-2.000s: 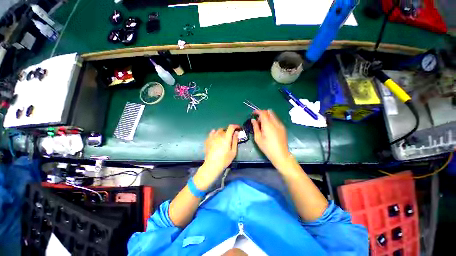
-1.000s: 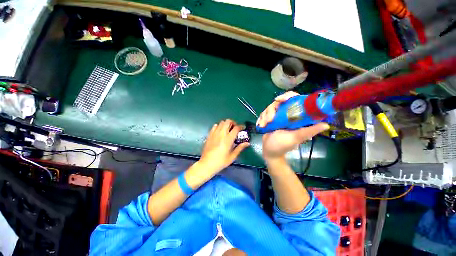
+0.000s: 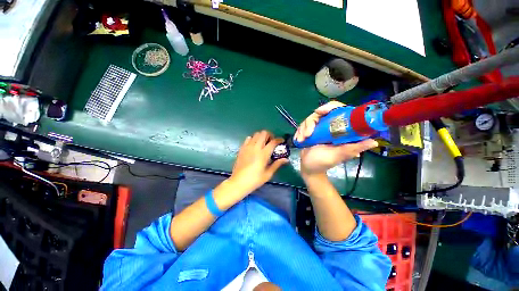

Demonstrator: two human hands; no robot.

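My left hand (image 3: 254, 158) holds a small black device (image 3: 280, 150) with a pale inside by its edges, low over the green mat. My right hand (image 3: 322, 142) is wrapped round the blue barrel of an electric screwdriver (image 3: 340, 125), which lies nearly level. Its narrow end points left toward the device; whether the tip touches it cannot be told. A dark piece shows beside the device near the screwdriver's end. Thin metal tweezers (image 3: 286, 116) lie on the mat just above.
Behind lie a wire tangle (image 3: 209, 77), round dish (image 3: 151, 59), translucent bottle (image 3: 176, 40) and pale pot (image 3: 336, 78). A dotted white card (image 3: 110, 92) lies left. The raised shelf edge (image 3: 318, 40) crosses behind. A yellow-handled iron (image 3: 448, 142) and red tray (image 3: 387, 230) are right.
Since two seconds ago, my right hand has left the device and taken hold of the screwdriver, bringing it down beside the device. My left hand still holds the device. The view has shifted.
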